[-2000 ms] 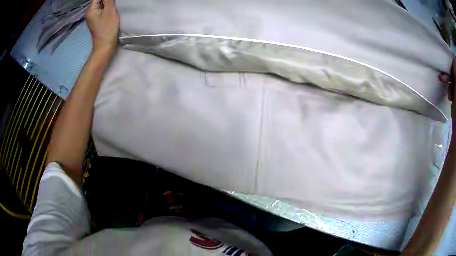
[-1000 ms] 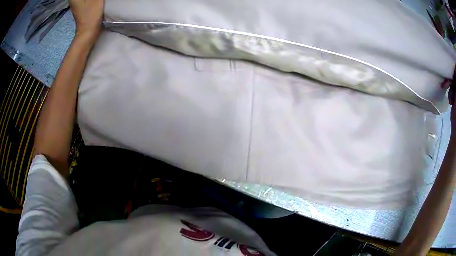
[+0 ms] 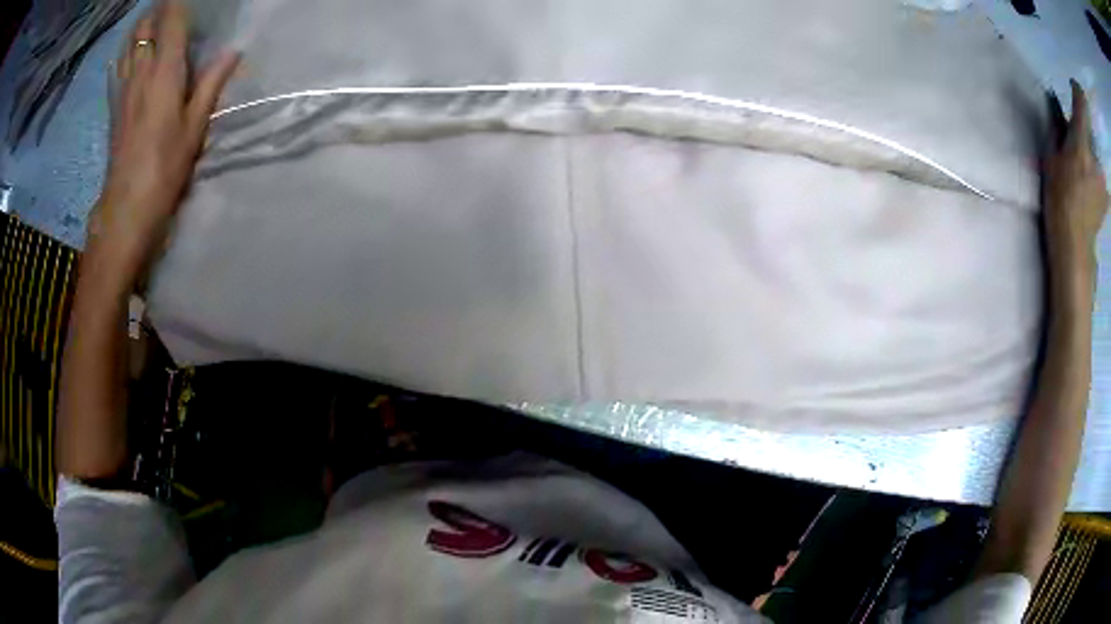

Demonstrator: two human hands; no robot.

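Observation:
A light grey-beige jacket body (image 3: 755,268) lies spread across the table, with a vertical seam near its middle. A thin white piping line (image 3: 548,88) curves across it, with a narrow strip of shinier lining (image 3: 426,127) showing below. My left hand (image 3: 158,128) lies at the cloth's left edge, fingers apart, a ring on one finger. My right hand (image 3: 1075,171) is at the cloth's right edge, small and seen edge-on; whether it holds anything is unclear.
The pale blue-white table (image 3: 853,467) shows its worn front edge below the cloth. A crumpled grey pile (image 3: 67,55) lies at the far left. Yellow wire racks (image 3: 31,354) stand below the table at left and lower right. Small dark items are at the top right.
The lining strip has become narrower and the cloth's lower edge sits higher in view. The pocket outline no longer shows. My left hand has moved left and opened flat; my right hand is more in view.

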